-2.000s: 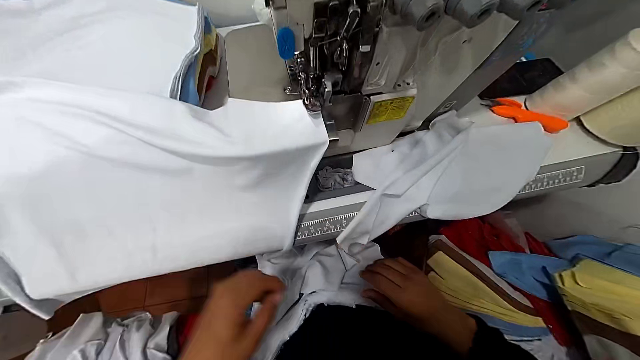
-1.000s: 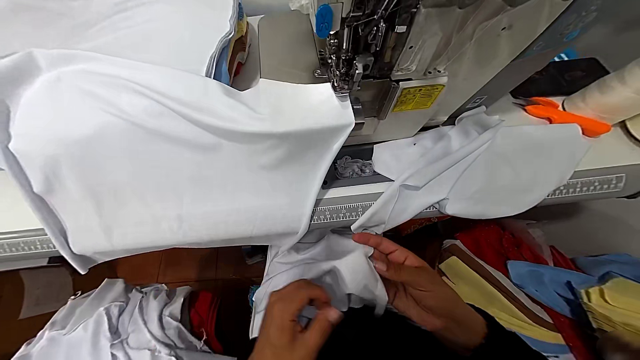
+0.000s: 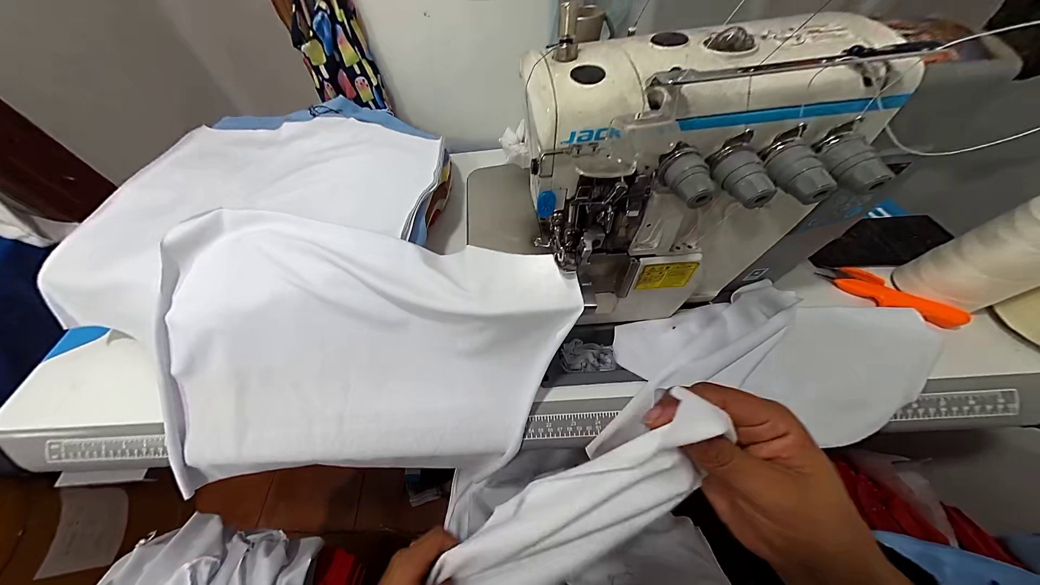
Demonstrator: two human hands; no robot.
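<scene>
A white fabric piece [image 3: 569, 512] stretches between my two hands at the table's front edge. My right hand [image 3: 756, 463] pinches its upper end between thumb and fingers. At the bottom edge of the view, my left hand [image 3: 418, 556] grips its lower left end, partly cut off. A large white fabric panel [image 3: 349, 349] lies on the table, its upper right corner at the presser foot [image 3: 566, 256] of a Jack overlock sewing machine [image 3: 715, 106]. More white cut fabric [image 3: 845, 357] rests right of the machine's front, partly behind my right hand.
Orange-handled scissors [image 3: 902, 301] lie beside a large thread cone [image 3: 975, 252]. A stack of white and coloured fabric [image 3: 268, 171] sits at the back left. Measuring tape [image 3: 959, 405] runs along the table edge. White cloth [image 3: 219, 556] and red cloth [image 3: 886, 496] lie below table level.
My right hand has raised an end of the white fabric from below the table edge to in front of it. The view has tilted up, showing more of the machine.
</scene>
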